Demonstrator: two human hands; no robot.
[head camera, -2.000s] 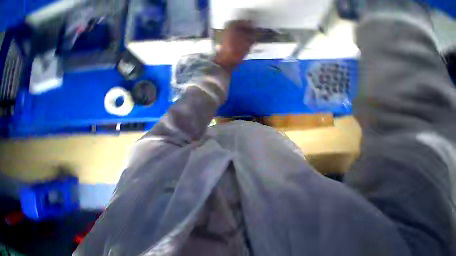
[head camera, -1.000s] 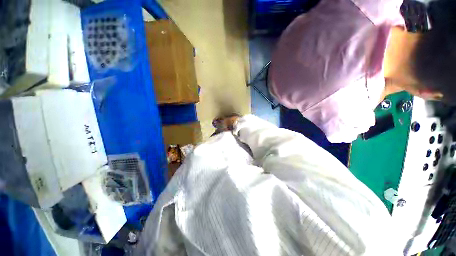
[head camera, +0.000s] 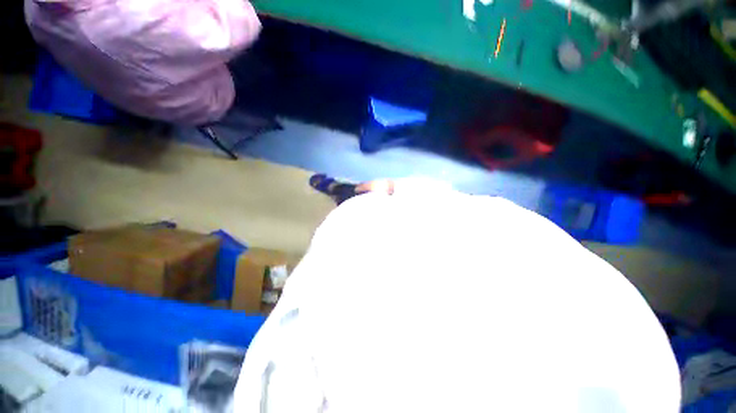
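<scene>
Neither of my hands can be made out. My white garment, overexposed, fills the lower middle of the view, and a foot in a dark shoe (head camera: 329, 185) shows just past it. Nearest me at the lower left is a blue shelf deck (head camera: 145, 323). On it lie a clear tray with small dark cells (head camera: 52, 313), a clear bag with a grey grid sheet (head camera: 211, 367) and a white carton with dark marks (head camera: 121, 391).
Brown cardboard boxes (head camera: 145, 262) stand beyond the shelf edge. A seated person in pink (head camera: 153, 56) is at the upper left. A green bench (head camera: 452, 48) with small items crosses the top right. Blue bins (head camera: 621, 218) and a red object (head camera: 508, 145) lie beneath it.
The view has swung round: the shelf is now at the lower left, the person in pink at the upper left, and the green bench across the top.
</scene>
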